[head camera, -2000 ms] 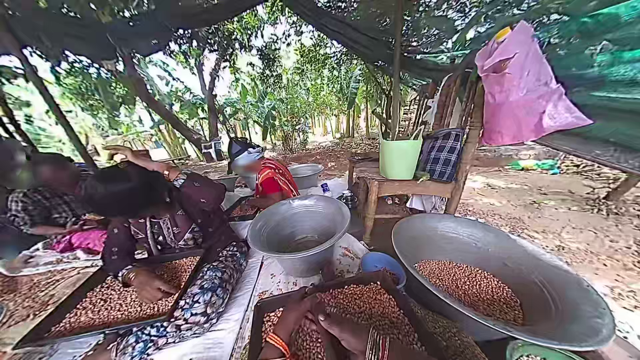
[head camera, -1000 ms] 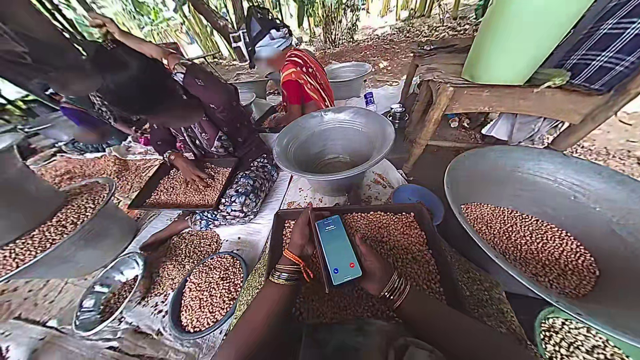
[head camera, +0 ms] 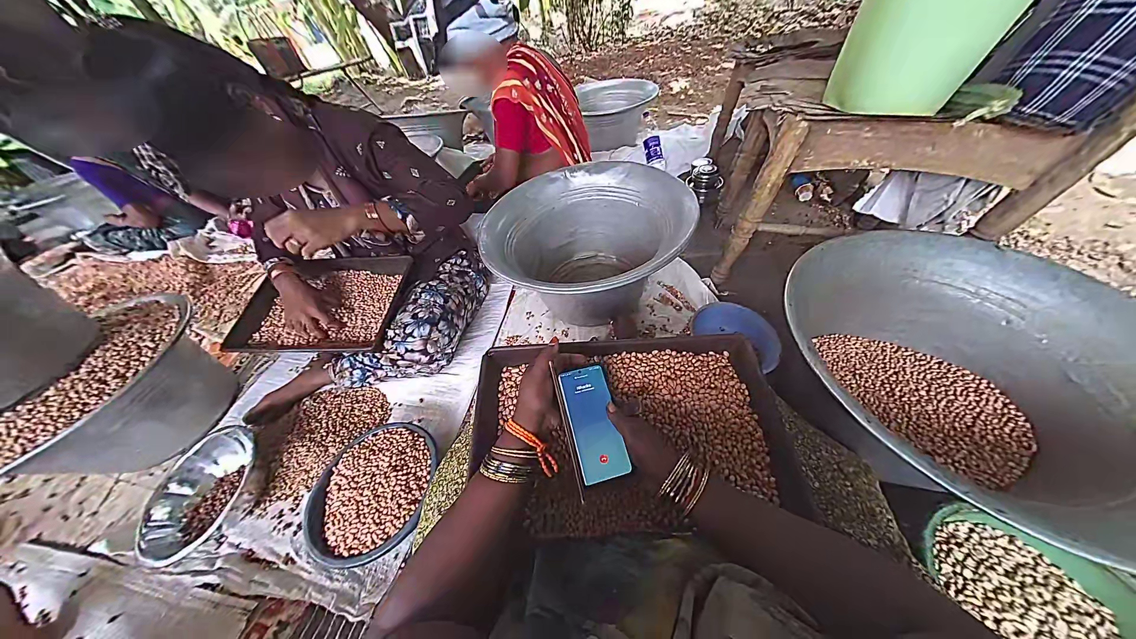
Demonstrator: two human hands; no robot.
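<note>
A smartphone [head camera: 593, 426] with a lit blue screen is held upright over a dark rectangular tray [head camera: 772, 444] of reddish-brown nuts or seeds [head camera: 692, 390]. My left hand [head camera: 541, 395] grips the phone along its left edge; an orange thread and bangles circle that wrist. At the phone's right edge is my right hand [head camera: 643, 444], its thumb against the side, with bangles on the wrist. The tray rests at my lap.
A large metal basin [head camera: 586, 222] stands beyond the tray, with a blue bowl [head camera: 737, 328] beside it. Another wide basin [head camera: 887, 275] holds nuts at right, above a green tub [head camera: 950, 524]. At left a co-worker [head camera: 373, 186] bends over a tray [head camera: 399, 302]. A wooden table [head camera: 932, 146] stands behind.
Two seconds ago my hands were in the tray with no phone visible; one second ago both held the phone. The screen's lower part now shows one red button instead of two. The view has tilted downward.
</note>
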